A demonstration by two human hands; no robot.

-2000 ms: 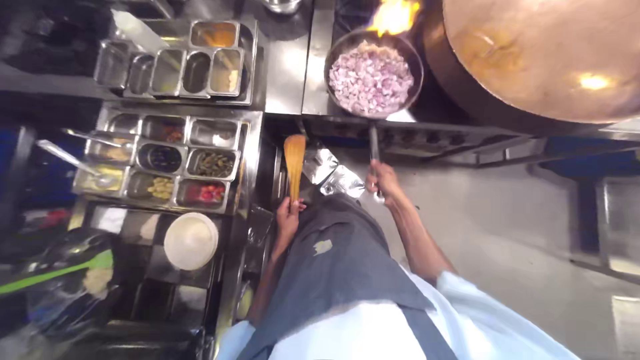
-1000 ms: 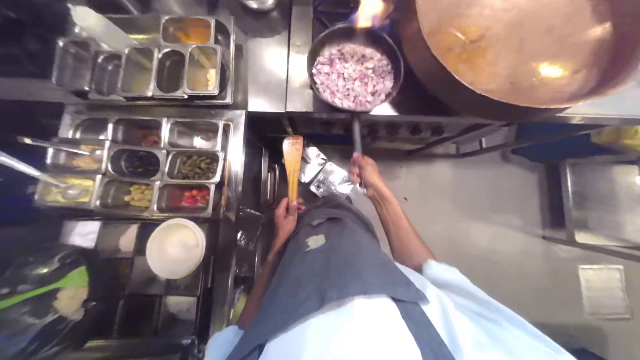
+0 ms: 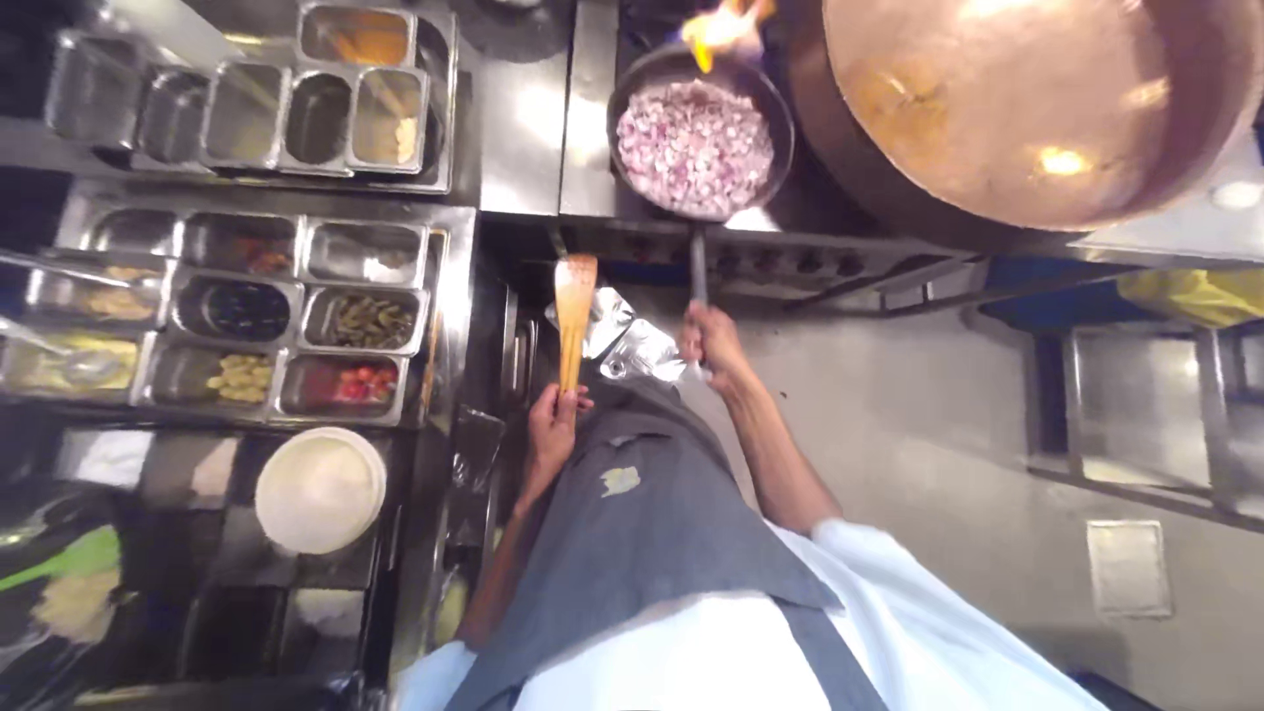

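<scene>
My right hand (image 3: 716,346) is closed around the long metal handle of a frying pan (image 3: 783,163) on the stove. Chopped red onion (image 3: 696,148) fills the pan, and a flame (image 3: 726,30) rises at its far rim. In my left hand (image 3: 555,423) a flat wooden spatula (image 3: 574,306) is held by its lower end, blade pointing away from me. The blade is left of the pan handle, apart from the pan. Both hands are in front of my grey apron.
A very large pan of brownish liquid (image 3: 987,109) stands right of the frying pan. Steel inserts with olives (image 3: 373,321), red pieces (image 3: 360,385) and other foods fill the left counter, near a round white tub (image 3: 321,490). A green utensil (image 3: 74,561) lies lower left.
The view has shifted somewhat. My hands keep their holds on the pan handle and the wooden spatula; nothing else has plainly changed.
</scene>
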